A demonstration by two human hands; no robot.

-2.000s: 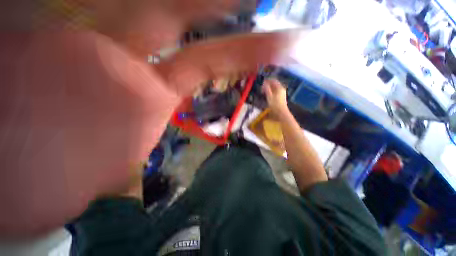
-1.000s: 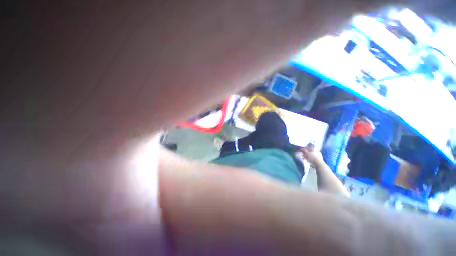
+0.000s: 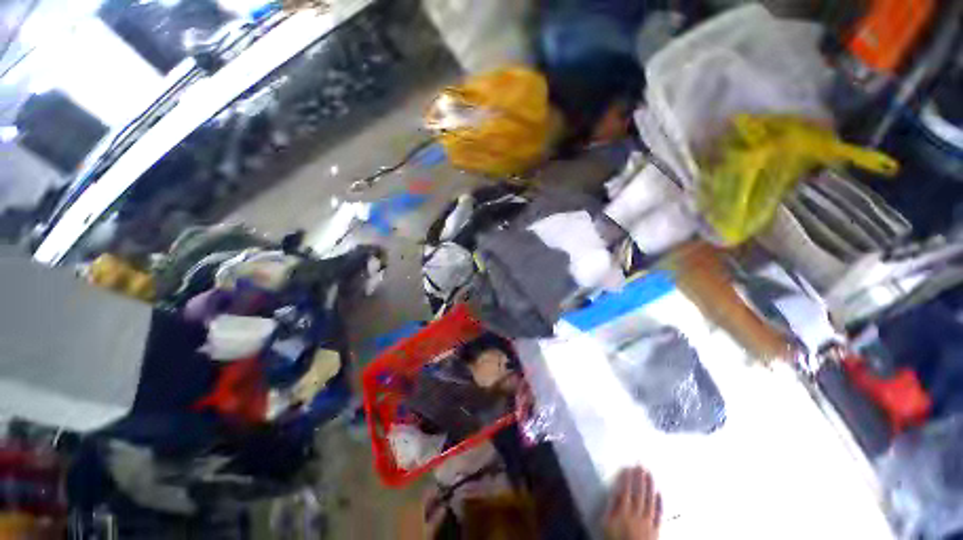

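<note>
A white table top (image 3: pixel 760 464) with a blue edge strip runs up from the bottom right. A dark grey piece with a shiny, crinkled plastic-like surface (image 3: pixel 676 382) lies on it. A hand, which looks like my right hand (image 3: pixel 634 508), shows at the bottom edge with fingers extended on the white surface, below the grey piece and not touching it. It looks empty; the wrist is cut off. My left hand is not in view. The picture is blurred.
A red slatted basket (image 3: pixel 389 448) holding fabric stands left of the table. Fabric heaps (image 3: pixel 238 338) lie on the floor. A yellow bag (image 3: pixel 755 179) sits on stacks beyond the table. A brown arm-like shape (image 3: pixel 723 301) crosses its far right edge.
The large blurred hand and arm before the camera are gone. The view has swung to show the table top, floor heaps and bags. The other hand now shows on the table.
</note>
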